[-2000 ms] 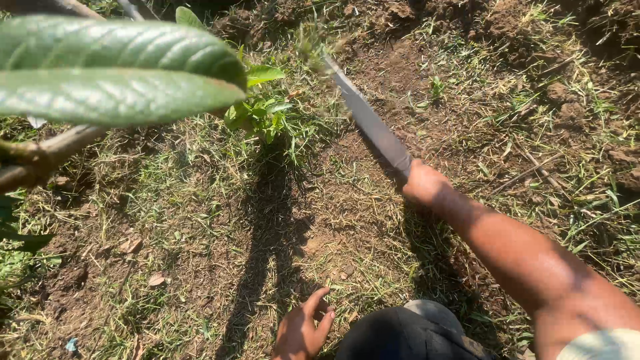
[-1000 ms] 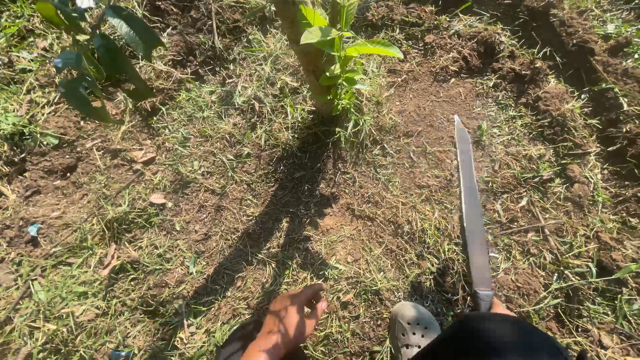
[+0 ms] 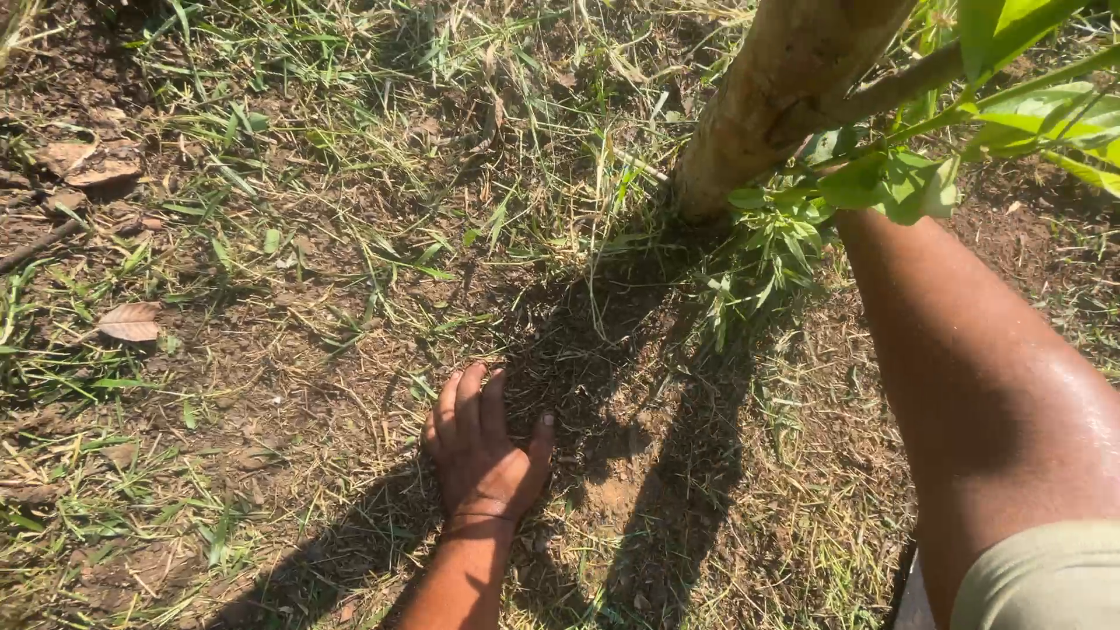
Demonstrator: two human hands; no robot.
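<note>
My left hand (image 3: 486, 446) rests palm down on cut grass and soil, its thumb spread from the fingers and nothing seen in its grasp. It lies in and beside the shadow below and left of a tree trunk (image 3: 761, 105). From the right edge my right forearm (image 3: 971, 367) reaches up toward the trunk's base. Green leaves (image 3: 901, 179) and the trunk hide my right hand, so what it holds cannot be seen. Tufts of grass (image 3: 761, 262) stand at the foot of the trunk. No blade shows clearly.
A side branch (image 3: 901, 87) with leafy shoots juts from the trunk to the upper right. Loose cut grass covers much of the soil. A dry leaf (image 3: 131, 322), a flat brown clod or piece of bark (image 3: 92, 164) and a stick (image 3: 39, 245) lie at the left.
My left hand has gone down onto the grass. The machete seen in my right hand earlier is out of sight, and that arm now reaches behind the leaves. The view has shifted closer to the trunk.
</note>
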